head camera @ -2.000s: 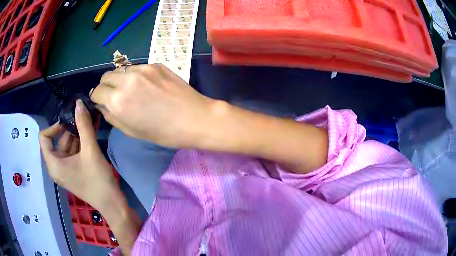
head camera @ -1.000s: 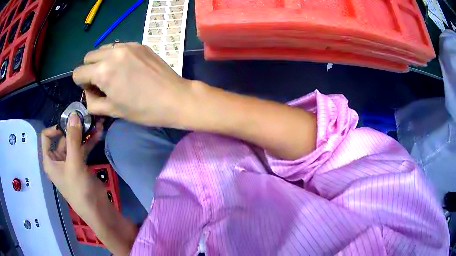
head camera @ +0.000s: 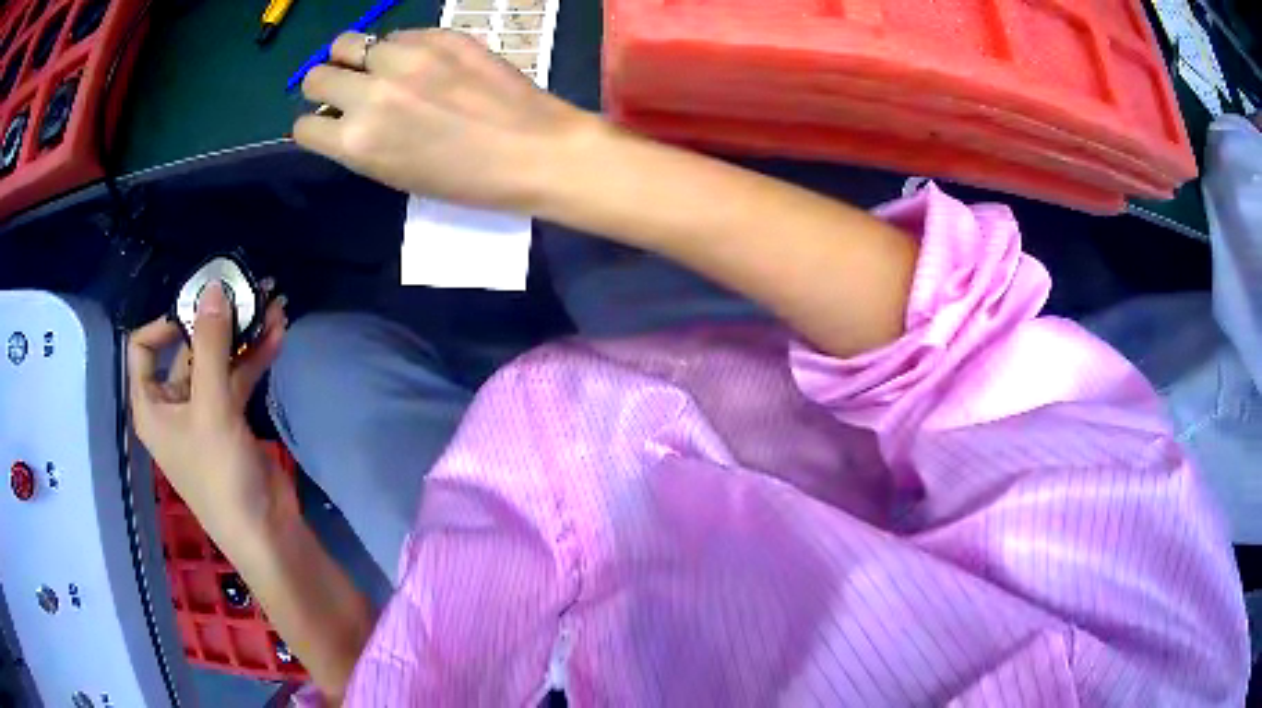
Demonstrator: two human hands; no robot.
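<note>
My left hand [head camera: 208, 380] holds a round black unit [head camera: 219, 302] with a silvery ring face at the left, thumb on its face. My right hand [head camera: 429, 118] is over the bench edge, palm down. Its fingers cover part of a blue plastic stick [head camera: 307, 72]; whether they grip it cannot be told. A small tan bit [head camera: 327, 111] shows between the fingers. A label strip [head camera: 505, 21] with tan rectangles runs under my right hand, and its blank white end hangs past the bench edge.
Stacked red foam trays [head camera: 886, 83] stand right of the strip. A loaded red tray [head camera: 56, 104] is at upper left, near a yellow-handled tool [head camera: 277, 14]. The white button machine [head camera: 62, 457] is at lower left, beside a small red tray [head camera: 208, 553].
My right hand has moved from the unit up and right to the blue stick and strip. My left hand still holds the unit, now showing its silvery face, which was hidden two seconds ago.
</note>
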